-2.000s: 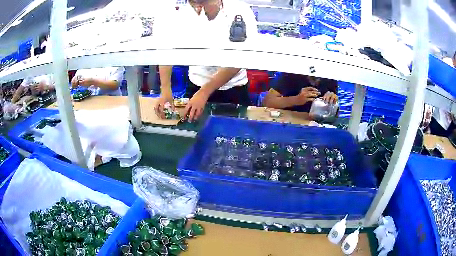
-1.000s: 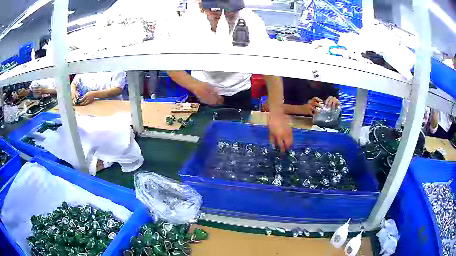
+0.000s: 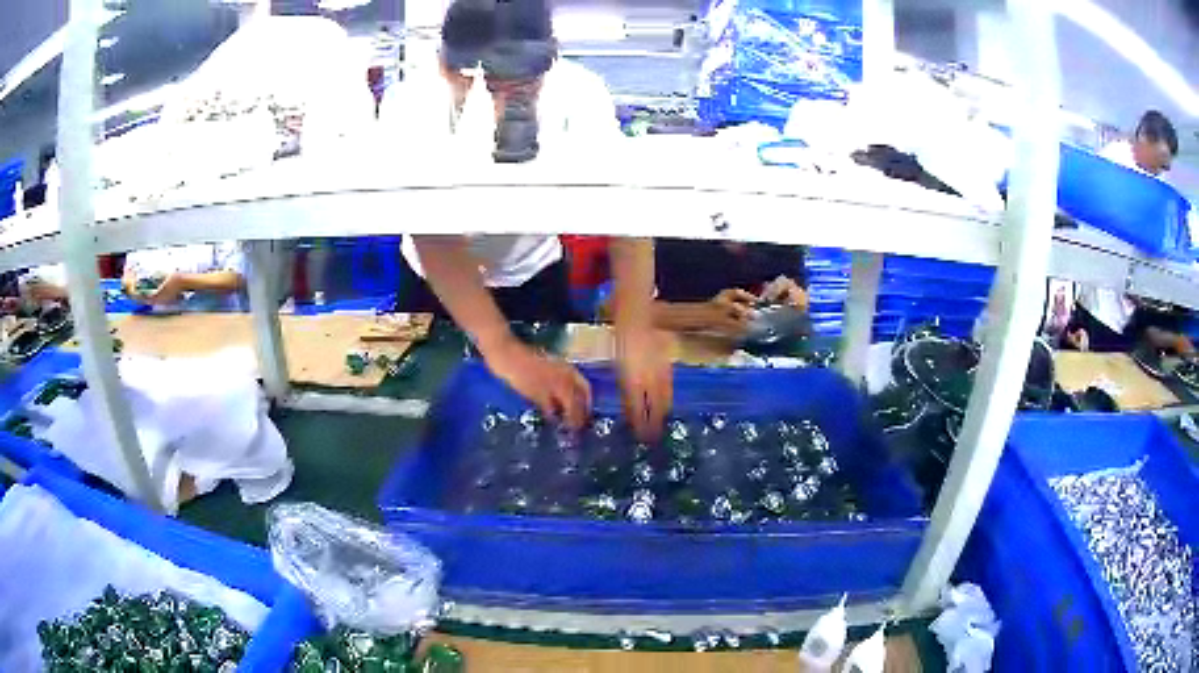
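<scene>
Neither of my hands is in the picture. Dark green moulded parts (image 3: 339, 653) lie in a heap at the lower left, beside the tan cardboard mat (image 3: 552, 657), both cut off by the bottom edge. A crumpled clear plastic bag (image 3: 352, 568) lies just behind the heap. Two white squeeze bottles (image 3: 826, 636) stand or lean at the mat's right. Several small silver pieces (image 3: 710, 640) lie in a row along the mat's back edge. A blue crate (image 3: 658, 563) behind the white rail holds spaced rows of green parts with silver rims.
A person across the bench has both hands (image 3: 552, 391) in the blue crate. A lined blue crate (image 3: 197, 552) of green parts stands left; another crate (image 3: 1052, 454) of silver pieces stands right. White shelf (image 3: 552, 210) and posts cross the view. Crumpled white tissue (image 3: 966, 631) lies by the right post.
The view has shifted, so the crates sit lower and further left. The person opposite has moved from the far mat to the blue crate, first one hand, now both. My hands appear in none of the frames.
</scene>
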